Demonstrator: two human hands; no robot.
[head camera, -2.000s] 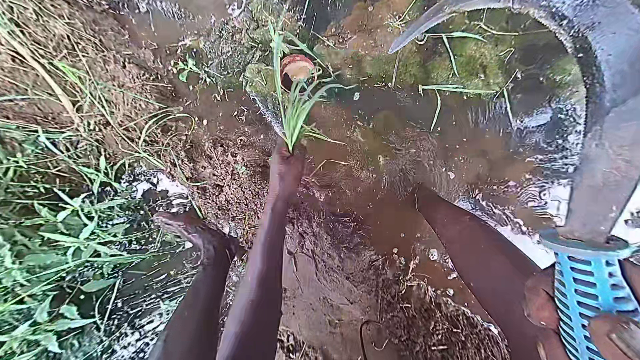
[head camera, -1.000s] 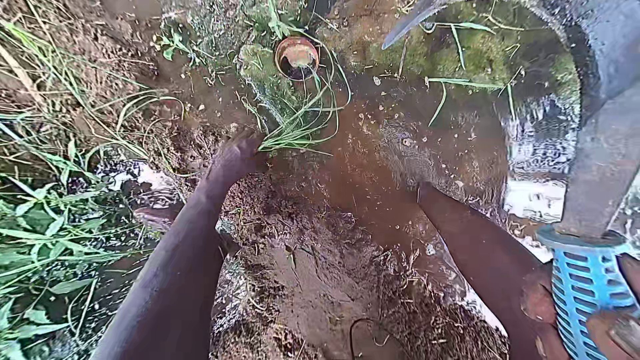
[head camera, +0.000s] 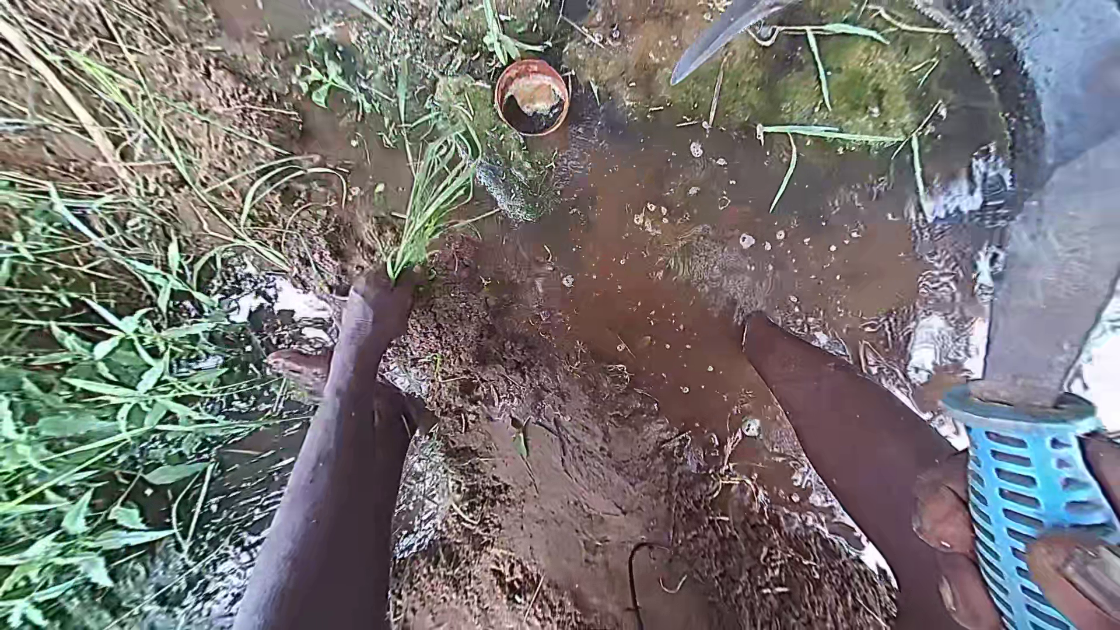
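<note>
My left hand (head camera: 381, 306) is closed around the base of a tuft of green grass (head camera: 429, 210), low over wet mud left of centre. My right hand (head camera: 1006, 542), at the lower right edge, grips the blue ribbed handle (head camera: 1028, 490) of a sickle. Its curved metal blade (head camera: 1050, 262) rises from the handle and arcs over the top right, the tip pointing left above mossy water. The grass blades lean up and right, below a round reddish-brown pot (head camera: 532, 98) with pale and dark matter inside. The grass roots are hidden.
Muddy water (head camera: 665, 297) spreads across the middle, around my right lower leg (head camera: 840, 420). My left foot (head camera: 302, 367) shows behind the left forearm. Leafy weeds (head camera: 114, 385) line the left side, and a mud mound (head camera: 560, 472) lies between my legs. Green algae (head camera: 805, 79) floats at the top right.
My left hand with the grass has moved left from near the centre, lower than two seconds ago. The grass tips leaned over beside the pot one second ago. My right hand still holds the sickle.
</note>
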